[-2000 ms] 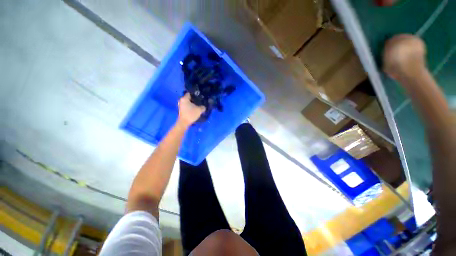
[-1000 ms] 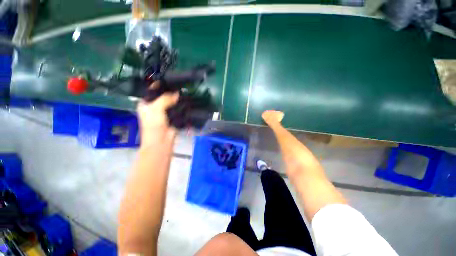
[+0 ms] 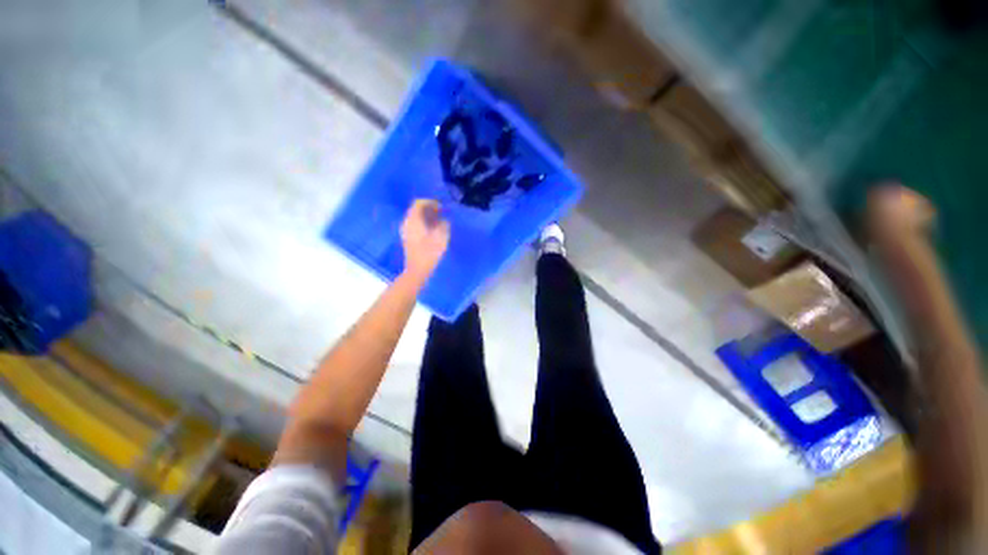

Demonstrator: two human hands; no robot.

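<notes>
The blue plastic crate (image 3: 374, 206) stands open on the floor in front of my legs. A tangled heap of black corded parts (image 3: 477, 163) lies in its far right part. My left hand (image 3: 426, 230) is over the crate's near side, short of the heap and apart from it. It is blurred, its fingers look curled, and I see no part in it. My right hand (image 3: 901, 211) is at the edge of the green bench (image 3: 834, 98) at the right, closed and blurred, with nothing visible in it.
Cardboard boxes (image 3: 807, 304) are under the bench at the right. A blue plastic stool (image 3: 802, 379) with cut-outs stands below them. Another blue container (image 3: 49, 271) with dark contents is at the far left. Yellow parts and metal tubes (image 3: 163, 466) are at the lower left.
My left hand has moved from above the bench, where it held black parts, back down over the crate. The view has turned to the floor. The heap looks smaller than two seconds ago.
</notes>
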